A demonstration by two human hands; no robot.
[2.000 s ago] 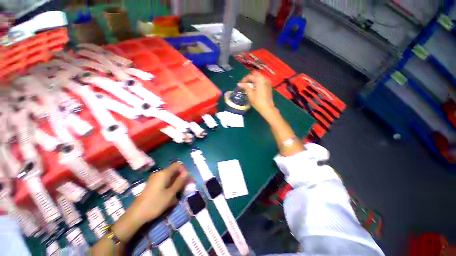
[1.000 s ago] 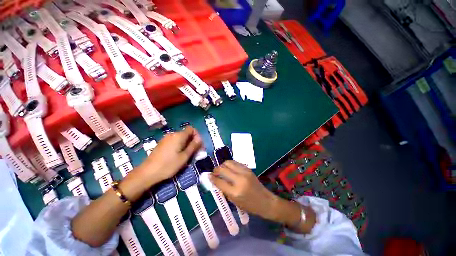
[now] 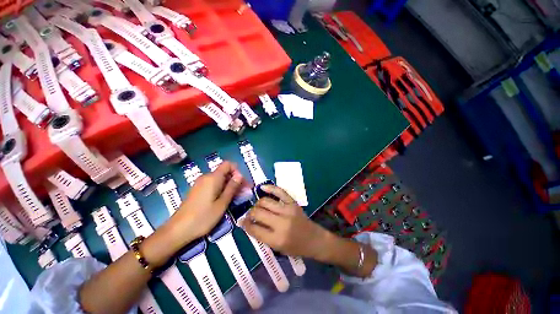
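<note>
Smartwatches with pale pink straps lie in a row in front of me; one watch face point(image 3: 220, 228) left of my hands looks grey-blue and lined. My left hand point(image 3: 215, 195) is closed at the upper strap of a watch, its fingertips on the pink band point(image 3: 244, 189). My right hand point(image 3: 276, 222) is over the same watch from the right, with a small whitish piece point(image 3: 240, 218) at its fingertips. Its fingers hide most of that dark face and partly cover the rightmost watch's face point(image 3: 264, 190). A white card point(image 3: 291, 183) lies right of the row.
A red tray point(image 3: 245, 58) at back left holds heaped pink watches point(image 3: 128, 101). A clear bottle point(image 3: 317, 66) stands in a yellowish ring point(image 3: 311, 89), beside white scraps point(image 3: 297, 107). Red floor trays point(image 3: 399, 92) lie beyond the green bench's point(image 3: 362, 132) right edge.
My right hand has come from the bottle to the watches, and its fingers have now moved up over the faces. My left hand has shifted slightly and meets the strap. The view has tilted down.
</note>
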